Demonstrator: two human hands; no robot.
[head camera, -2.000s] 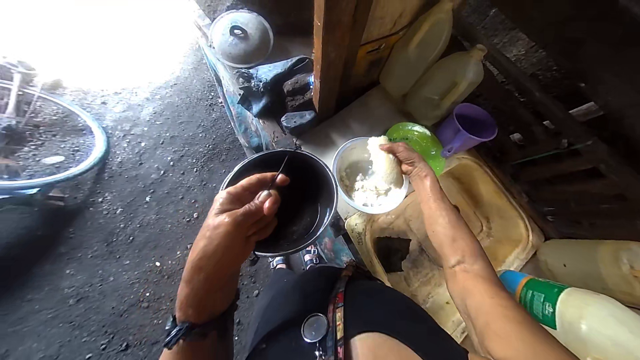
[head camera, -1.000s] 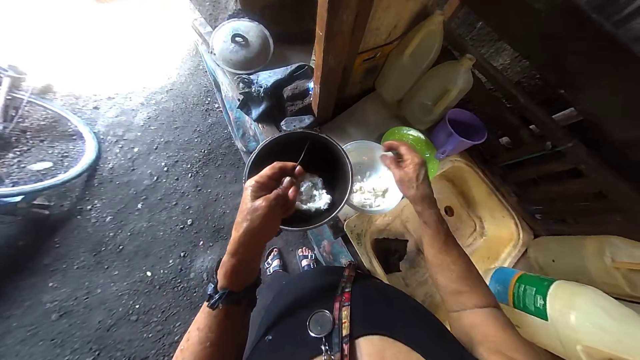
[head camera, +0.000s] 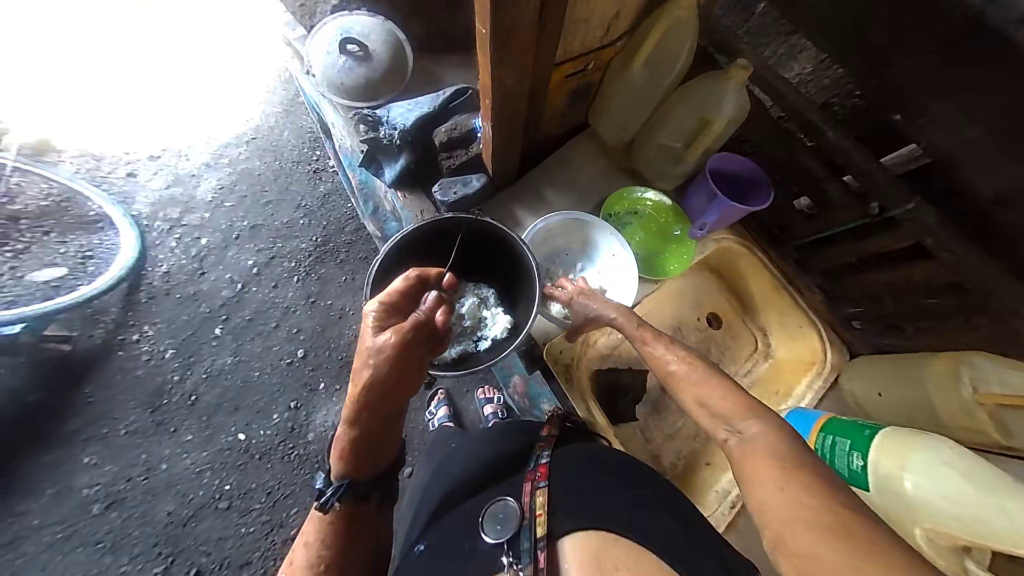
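Observation:
My left hand (head camera: 408, 316) is closed on a thin dark handle or strip (head camera: 454, 254), whose kind I cannot tell, over the left side of a dark round pot (head camera: 416, 240). Inside the pot lies a clump of white, crumbly food (head camera: 480, 320). Right beside the pot stands a white metal bowl (head camera: 588, 232) with some white bits at its bottom. My right hand (head camera: 582, 304) reaches into that bowl, fingers spread, palm down. Against the bowl's far right side is a green plate (head camera: 650, 232), and past it a purple plastic mug (head camera: 728, 194).
A stained, yellowed basin (head camera: 696, 368) with a broken hole lies at right. Plastic jugs (head camera: 696, 120) stand behind; others, one a labelled bottle (head camera: 904, 472), lie lower right. A wooden post (head camera: 516, 88), dark cloth (head camera: 400, 136) and pot lid (head camera: 358, 58) are beyond the pot. A wheel rim (head camera: 132, 240) is at left.
The white clump my right hand held over the bowl two seconds ago is out of that hand, and white food now lies in the pot. My right hand has lowered into the bowl.

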